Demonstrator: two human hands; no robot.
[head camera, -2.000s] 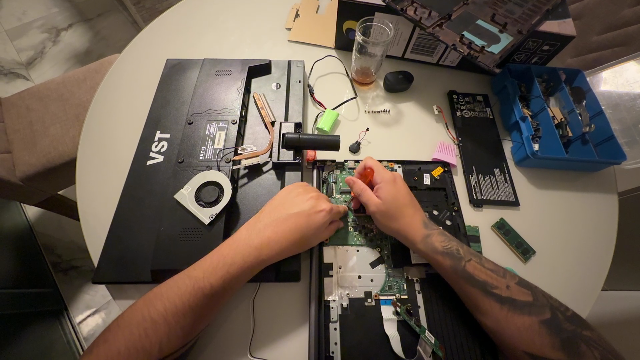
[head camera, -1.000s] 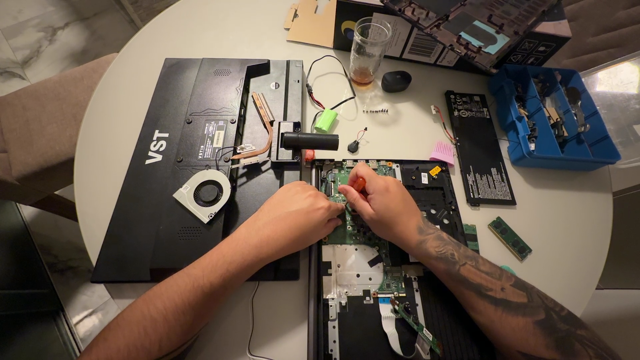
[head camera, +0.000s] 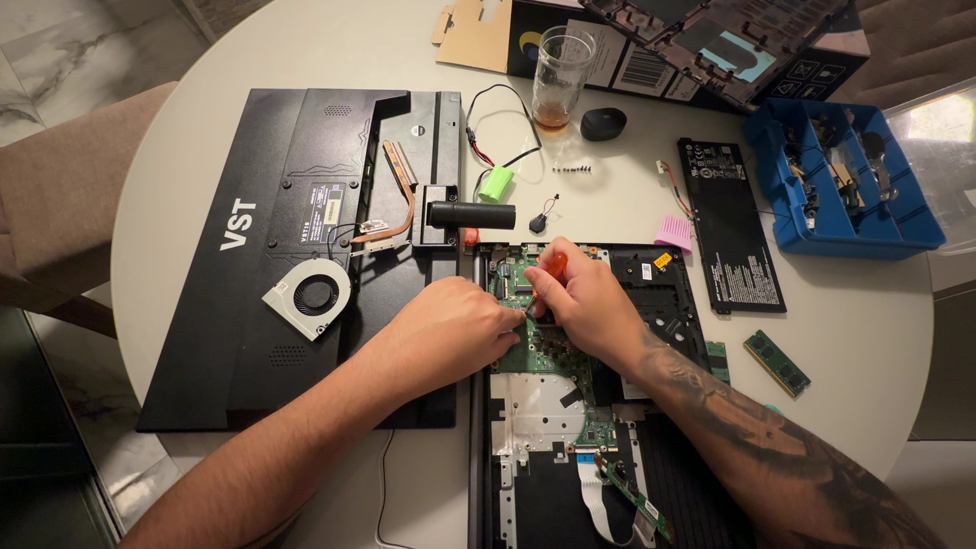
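Note:
My right hand (head camera: 579, 305) is closed around the orange handle of a small screwdriver (head camera: 558, 265), whose thin shaft points down toward the green motherboard (head camera: 545, 354) of an opened laptop. Close to the tool's tip, my left hand (head camera: 457, 328) rests at the board's left side; its fingertips are partly hidden, and I cannot tell whether it pinches anything. A white ribbon cable (head camera: 598, 499) and a narrow green circuit board (head camera: 633, 496) lie at the laptop's lower part. Just above the laptop is a coin cell with a wire lead (head camera: 539, 223).
Left lies a black monitor (head camera: 267, 305) bearing a fan (head camera: 314, 299) and copper heat pipe (head camera: 404, 202). Behind are a glass (head camera: 560, 84), a green battery pack (head camera: 496, 184) and a row of screws (head camera: 572, 169). Right are a laptop battery (head camera: 732, 229), memory module (head camera: 776, 363) and blue organizer (head camera: 862, 240).
The blue organizer has shifted slightly between frames, along with a small move of the view. Both hands stay at the motherboard, and the screwdriver remains in my right hand.

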